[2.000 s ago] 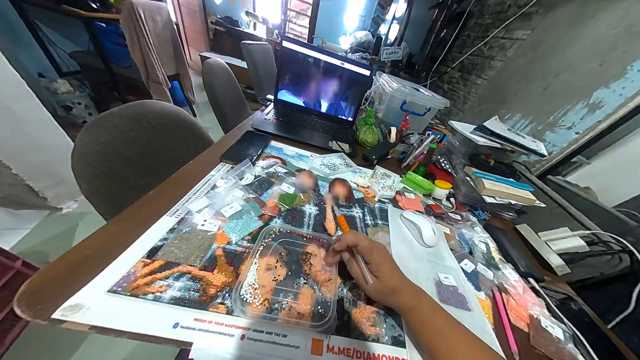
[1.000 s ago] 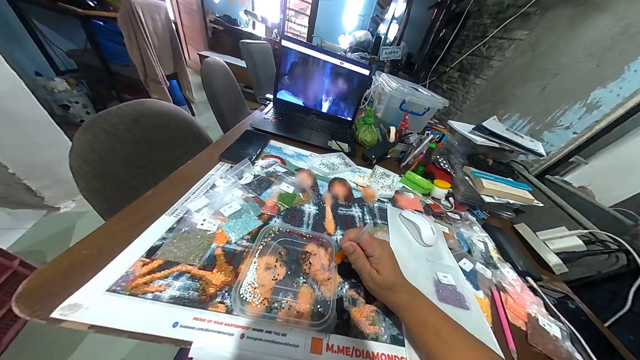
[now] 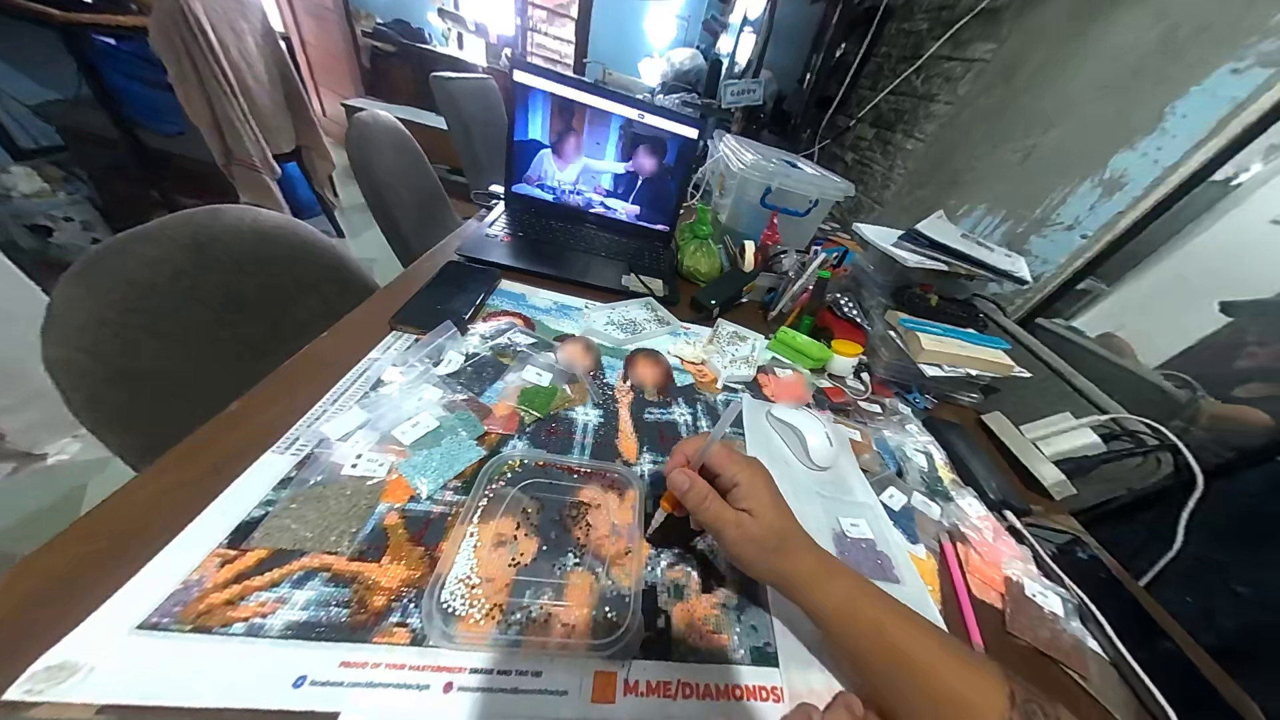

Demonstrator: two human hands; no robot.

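My right hand holds a slim applicator pen with an orange part near its tip. The tip points down at the diamond painting canvas, just right of a clear plastic container. Small loose beads, many of them white, lie inside that container. At the bottom edge, a few fingertips of my left hand show; whether they hold anything is hidden. Small bags of beads lie on the canvas left of and behind the container.
Behind the canvas stand an open laptop and a lidded plastic box. A phone lies at the left table edge. A white mouse rests on paper at the right, near more bead bags and a pink pen.
My right hand has shifted the pen so its tip now points down beside the container; two seconds ago the hand was over the container's right edge. Fingertips have appeared at the bottom edge.
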